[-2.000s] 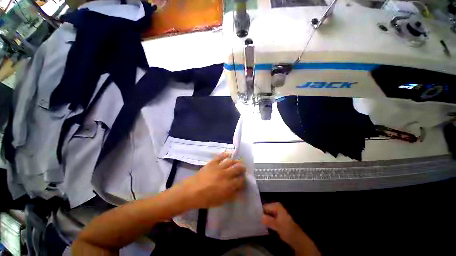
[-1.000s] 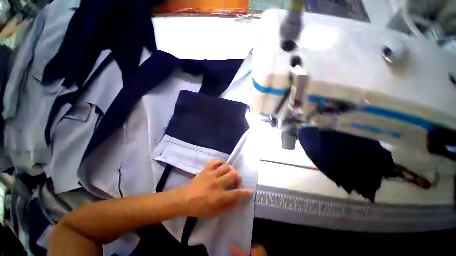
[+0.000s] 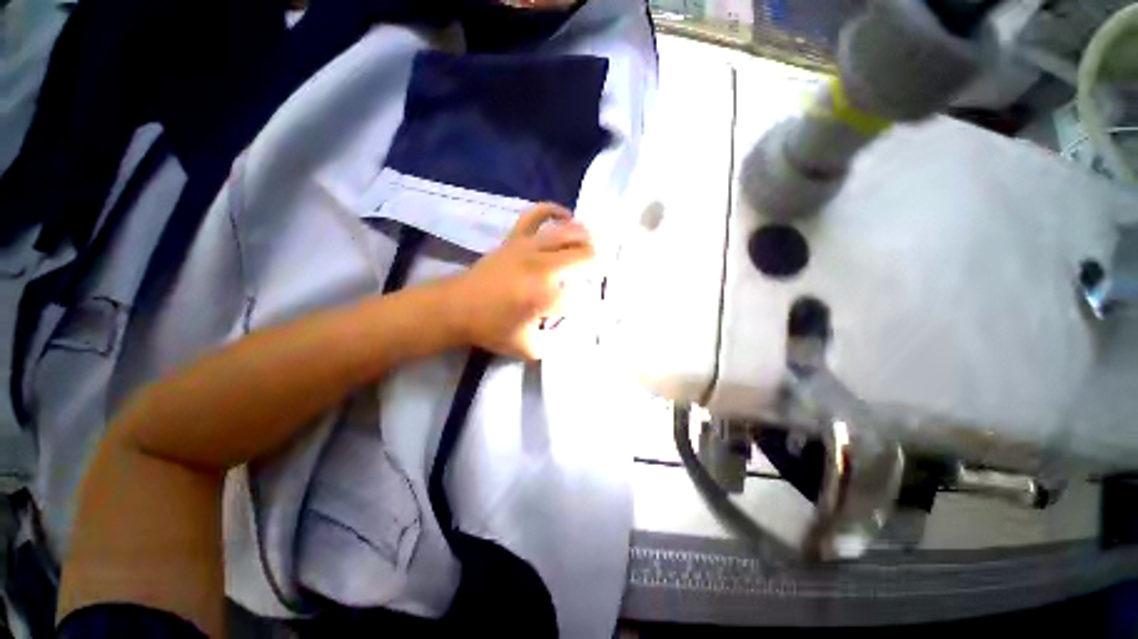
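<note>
A part-sewn grey and navy garment lies left of the sewing machine head. A navy patch with a pale stitched band along its lower edge lies on it. My left hand rests on the grey cloth at the band's right end, fingers bent; the bright lamp glare hides what the fingertips hold, if anything. My right hand is not in view. The needle area is hidden behind the machine head.
A shiny metal guard stands out at the head's front. A grey measuring scale runs along the table's front edge. More grey and navy cloth is heaped at the left. A grey cylindrical part rises above the head.
The view has moved in over the machine head. The patch and my left hand now appear higher in the picture, with more garment below them. My right hand has left the picture.
</note>
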